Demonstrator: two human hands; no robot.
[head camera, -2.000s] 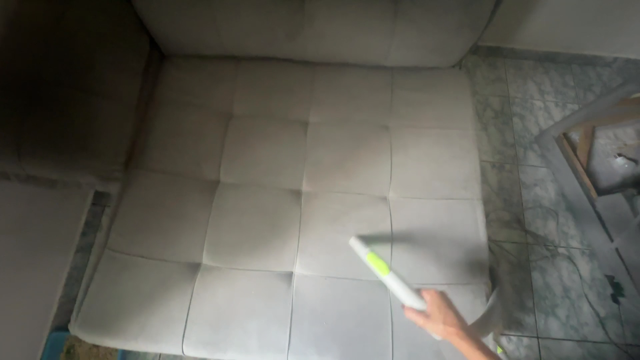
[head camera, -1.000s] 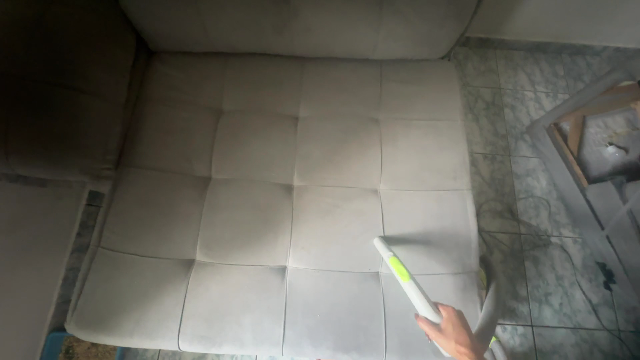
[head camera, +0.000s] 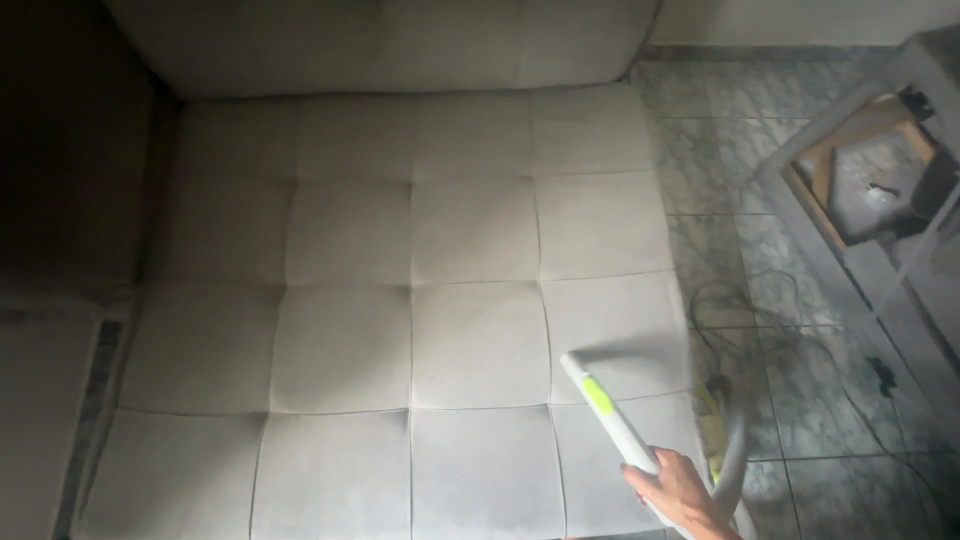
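Entering from the bottom right, my right hand (head camera: 679, 487) is closed around a white vacuum cleaner wand (head camera: 619, 431) with a lime-green section. The wand's narrow tip is over the right part of a grey tufted sofa seat (head camera: 476, 345); whether it touches the fabric is hard to tell. A corrugated grey hose (head camera: 735, 450) curves beside my wrist, past the seat's right edge. My left hand is out of view.
The sofa backrest (head camera: 390, 45) rises behind the seat, with a dark armrest or cushion (head camera: 67, 150) at left. On the marbled tile floor (head camera: 810, 390) at right lie thin cables (head camera: 832, 360), near a grey upholstered frame (head camera: 870, 262) with exposed wood.
Over the seat, the wand tip has moved right from the neighbouring tufted square, with my right hand still holding it. More of the hose shows beside the seat now.
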